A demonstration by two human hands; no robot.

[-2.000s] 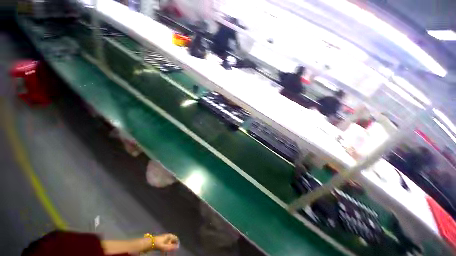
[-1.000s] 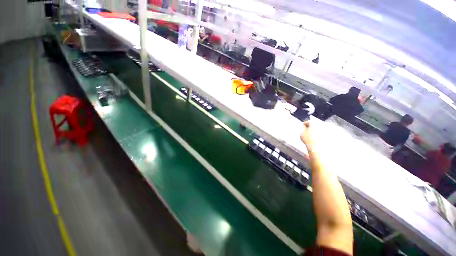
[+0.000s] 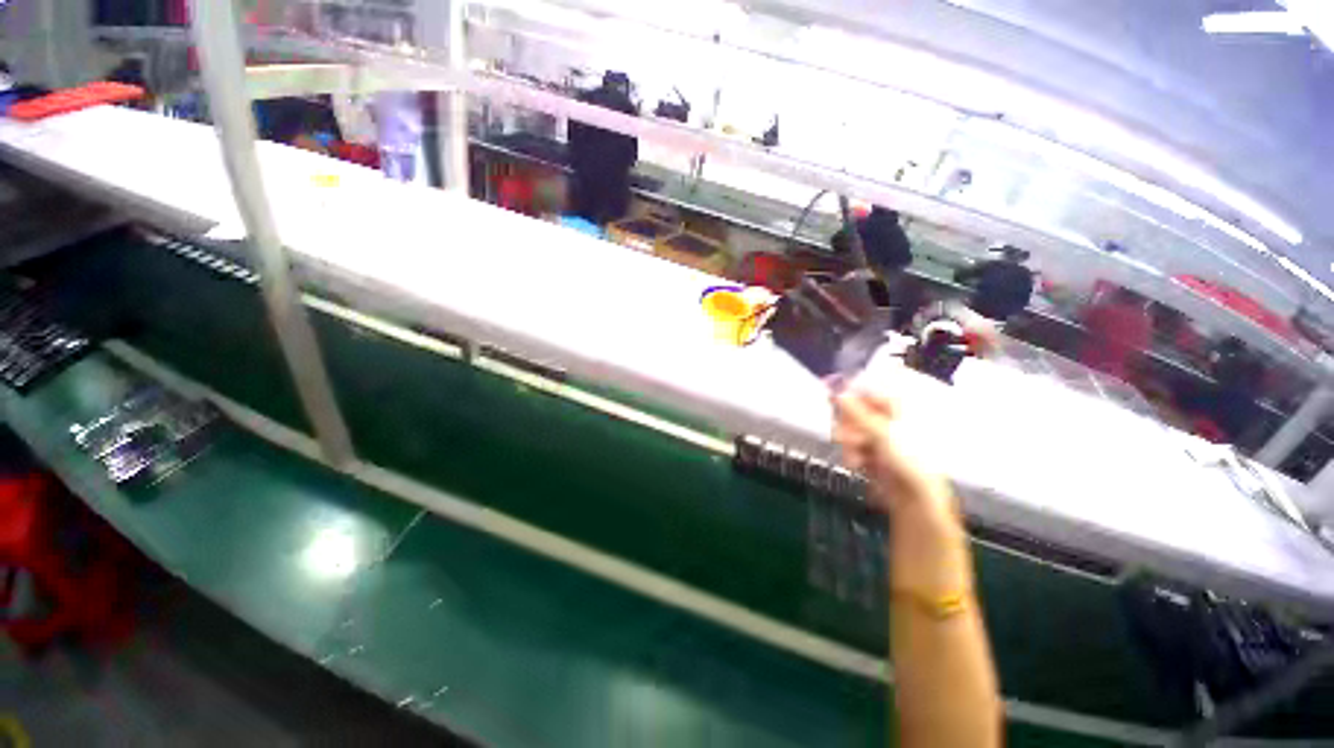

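Note:
My right hand [image 3: 872, 431] is raised in front of the white overhead shelf, with a yellow band on the forearm. Its fingers are bunched and blurred. A pale, blurred patch lies at the fingertips; I cannot tell if it is a held piece or the background. Behind the fingertips a dark box-like thing [image 3: 828, 319] stands on the white shelf [image 3: 556, 307], beside a yellow cup [image 3: 732, 313]. My left hand is not in view.
A pale post [image 3: 271, 249] rises at the left between the green bench [image 3: 483, 585] and the shelf. Clear trays [image 3: 144, 433] and dark trays [image 3: 37, 339] lie at the far left. A dark tray row [image 3: 797, 465] sits under the shelf's edge. A red stool [image 3: 59, 548] stands lower left.
The view has swung left and levelled out. An arm with a yellow band lay at the lower left two seconds ago. My right arm has stayed raised near the shelf since one second ago.

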